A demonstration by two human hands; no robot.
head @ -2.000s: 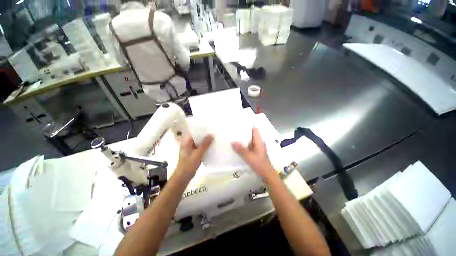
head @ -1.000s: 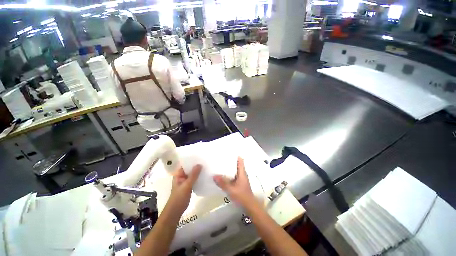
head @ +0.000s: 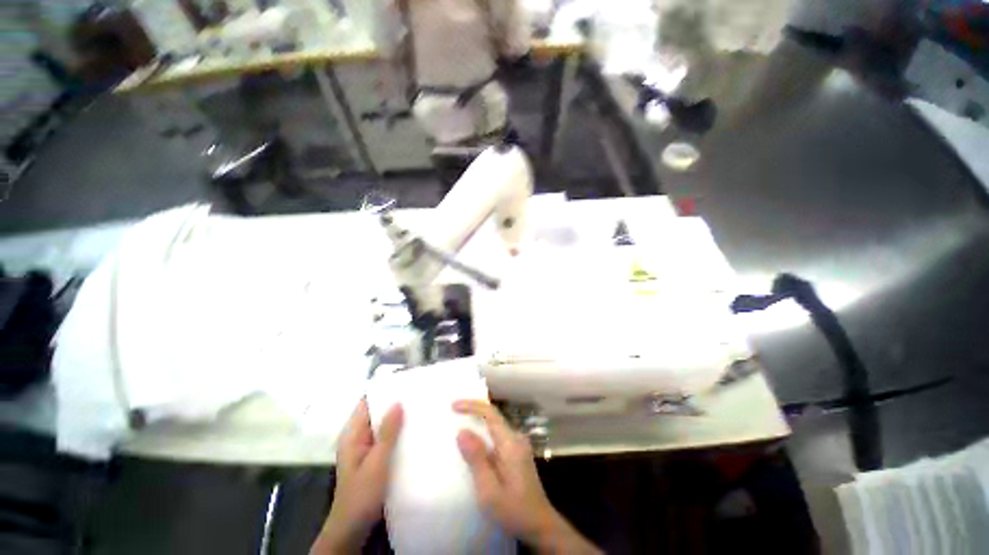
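A white panel (head: pixel 434 461) is held between my two hands at the front edge of the machine table. Its far edge lies close below the machine's working point (head: pixel 425 345); whether it touches is too blurred to tell. My left hand (head: pixel 369 468) grips the panel's left side, thumb on top. My right hand (head: pixel 501 466) grips its right side, fingers on top. The white machine arm (head: pixel 483 201) slants above, with the knob post (head: pixel 403 252) and a dark lever beside it. Overlapping white pieces (head: pixel 228 314) lie left of the machine head.
A panel stack (head: pixel 916 504) sits on the dark bench (head: pixel 781 206) at the lower right. A black strap (head: pixel 830 336) and a tape roll (head: pixel 680 155) lie on that bench. A person (head: pixel 456 54) stands beyond the machine at another bench.
My hands and the panel have moved from over the white machine body to the front of the machine head. The view has tilted down and turned left.
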